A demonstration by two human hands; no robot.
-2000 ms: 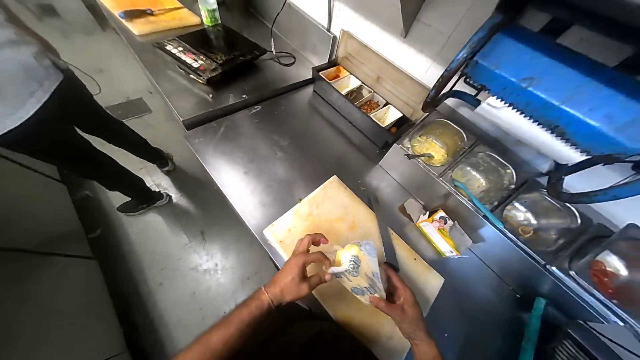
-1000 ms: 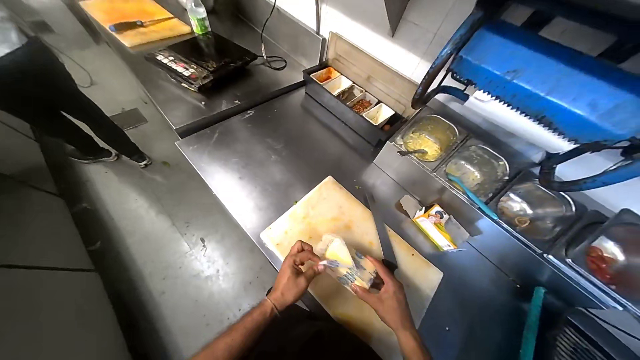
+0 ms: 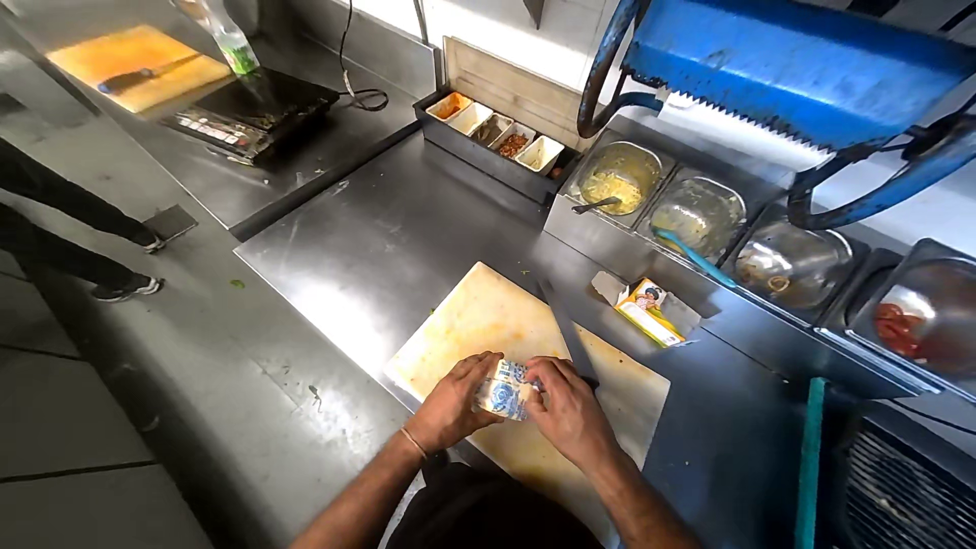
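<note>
Above a stained white cutting board (image 3: 473,313), both hands hold a block in white wrapping paper with blue print (image 3: 503,398). My left hand (image 3: 457,404) grips its left side, the thumb below. The fingers of my right hand (image 3: 568,408) are closed on its right edge. The wrapper covers nearly all of the block. A knife (image 3: 568,332) lies across the board, just beyond my right hand, its handle partly hidden by that hand. Right of the board, a yellow and white carton (image 3: 648,309) lies with its flaps spread.
Steel pans with food (image 3: 621,179) line the right. A rack of small tubs (image 3: 496,133) stands at the back. Farther left are a black cooktop (image 3: 252,114), a bottle (image 3: 238,53) and an orange board with a knife (image 3: 137,65). A person's legs (image 3: 69,221) are at left.
The wrapper was partly folded back, with the pale yellow block showing; now it is closed around the block. The person at left has moved. My view has shifted slightly.
</note>
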